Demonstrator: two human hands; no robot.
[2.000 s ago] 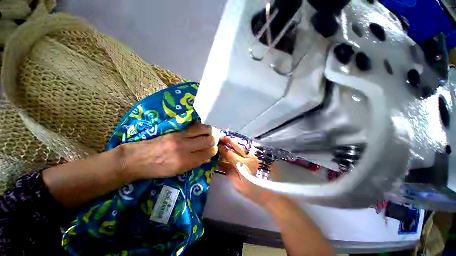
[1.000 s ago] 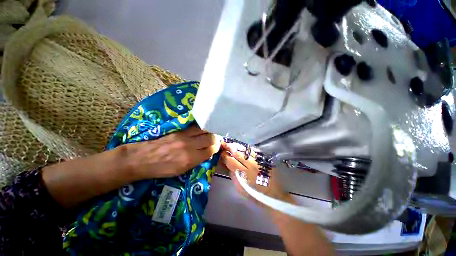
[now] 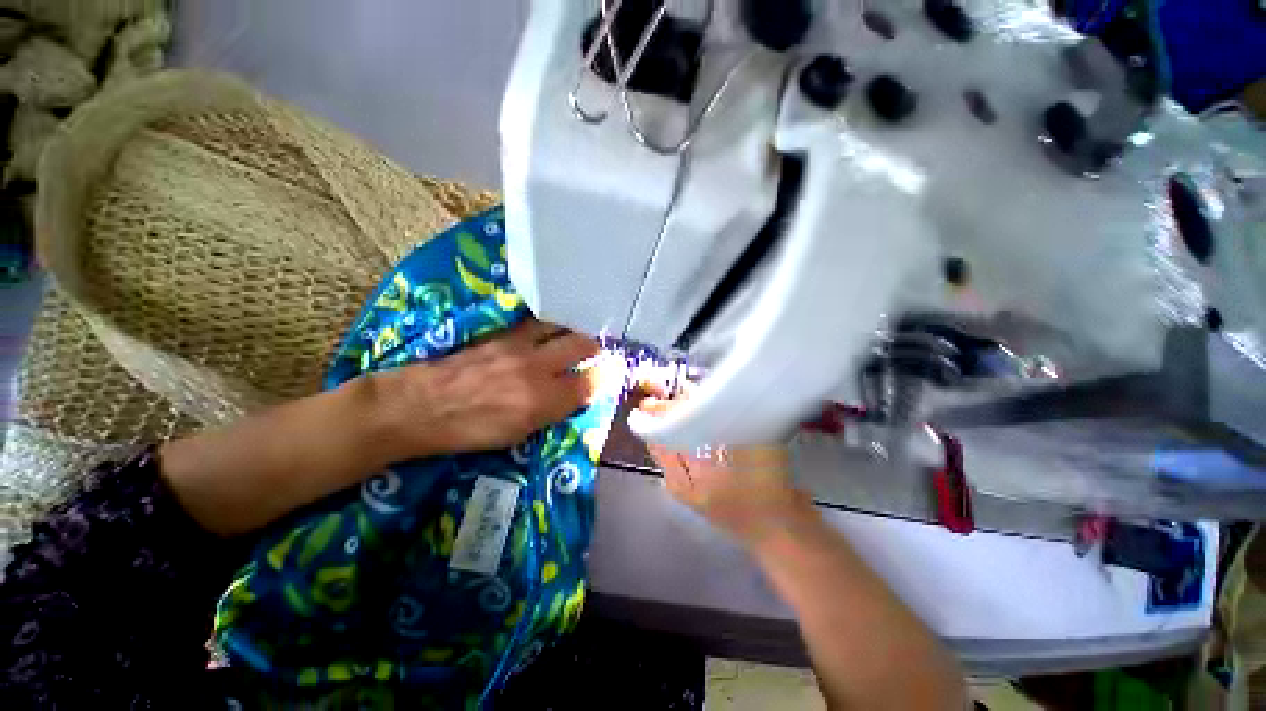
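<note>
The teal-blue lining [image 3: 375, 570] with yellow-green flowers hangs toward my lap, a white label [image 3: 485, 525] on it. The beige straw bag body [image 3: 208, 264] lies to its left. My left hand [image 3: 486, 392] lies over the lining, fingertips pressing its edge by the bright needle area. My right hand [image 3: 715, 472] is at the right side of that spot, partly hidden by the machine's white curved guard; its fingers are bent near the lining edge, and their hold is unclear. The needle and foot are lost in glare and blur.
The white sewing machine head [image 3: 597, 208] stands over the work, blurred at the right. Red-handled snips [image 3: 952, 483] lie on the pale table [image 3: 889, 556] right of my right hand. A beige heap [image 3: 83, 63] is at the far left and a blue bin [image 3: 1205, 49] at the top right.
The view has shifted, so the machine head appears further left and the bag slightly right. More of the red handles shows. Both hands stay at the lining edge near the needle.
</note>
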